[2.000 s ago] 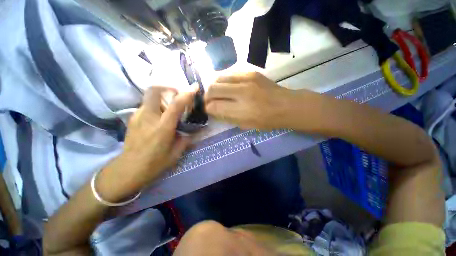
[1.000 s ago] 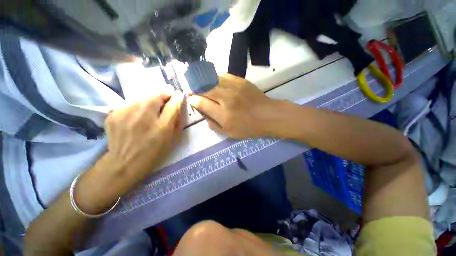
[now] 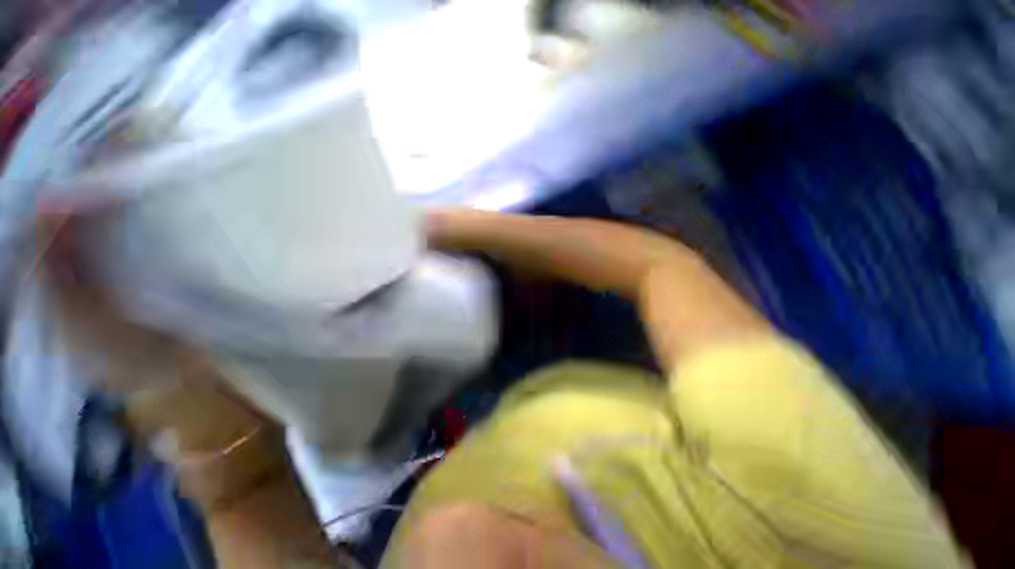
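Note:
A pale grey-white garment piece (image 3: pixel 278 211) hangs in front of me over the table's front edge, blurred by motion. A darker grey part shows at its lower end. My left hand (image 3: pixel 95 295) is at its left side, strongly blurred, with the cloth's edge at the fingers. My right hand (image 3: pixel 443 228) is at the cloth's right side, with its fingers hidden behind or in the cloth. The needle area is not visible in the glare.
The table's front edge (image 3: pixel 623 111) runs to the upper right. Blurred yellow and red scissor handles (image 3: pixel 768 22) lie at the top right. A blue crate (image 3: pixel 835 222) is below the table at right. Other cloth (image 3: pixel 952 145) is at far right.
Both hands have left the needle area and moved toward me and down. The garment piece is now lifted over the table edge. The view has shifted and blurred.

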